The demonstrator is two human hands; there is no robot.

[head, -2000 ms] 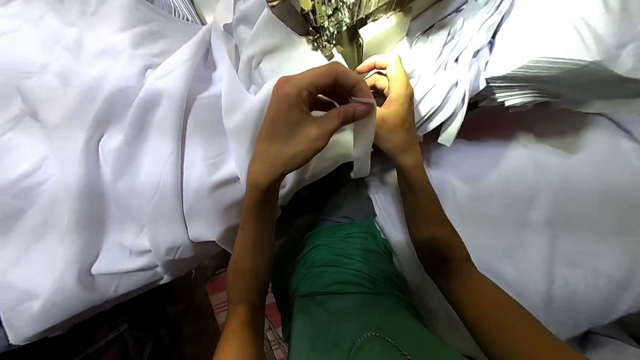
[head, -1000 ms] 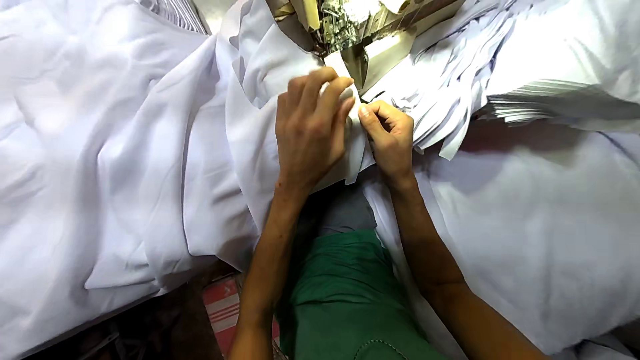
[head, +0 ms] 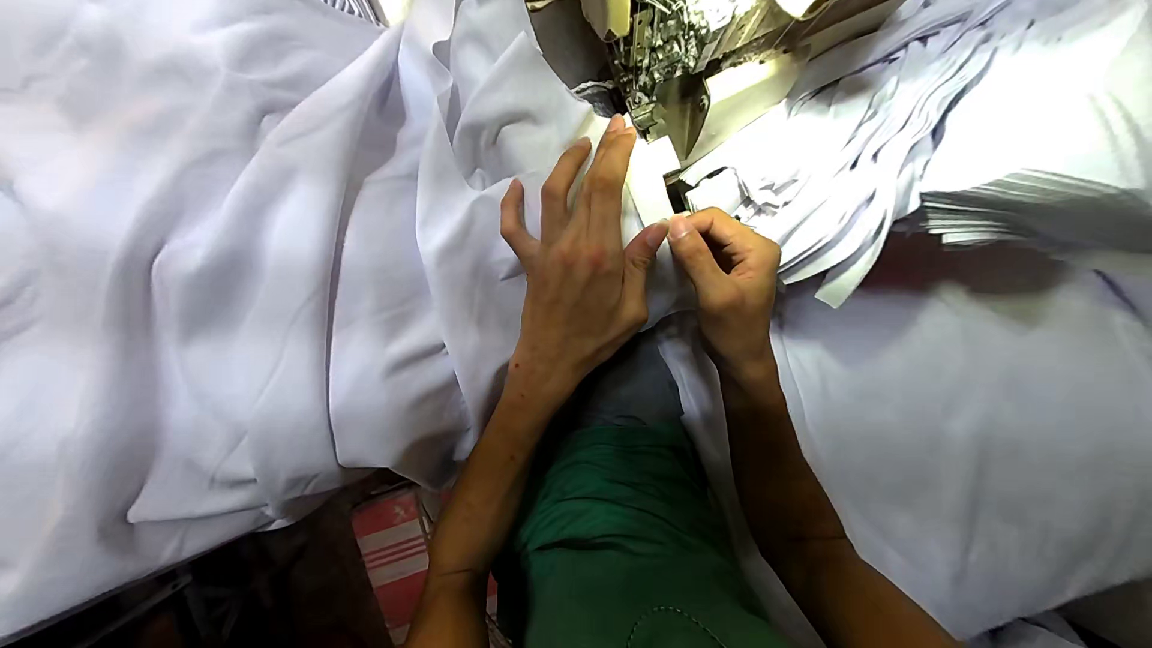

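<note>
My left hand (head: 585, 261) lies with spread fingers on the white fabric (head: 490, 135), its fingertips just below the presser foot area of a sewing machine (head: 661, 81). My right hand (head: 729, 279) pinches the lower end of a narrow white fabric strip (head: 650, 184) between thumb and forefinger. The left thumb tip meets the right fingertips at that strip end. The strip runs up from there toward the needle area and lies over the larger fabric. The needle itself cannot be made out.
A bundle of loose white strips (head: 864, 171) lies right of the machine, beside a stack of layered white cloth (head: 1035, 211). Large white fabric (head: 225, 270) drapes at the left, and more white cloth (head: 972, 432) spreads at the right. A red and white patterned cloth (head: 396, 549) shows below.
Two seconds ago both hands held the strip raised, its end hanging down. The strip now lies on the fabric, and my left hand has opened out flat over the cloth.
</note>
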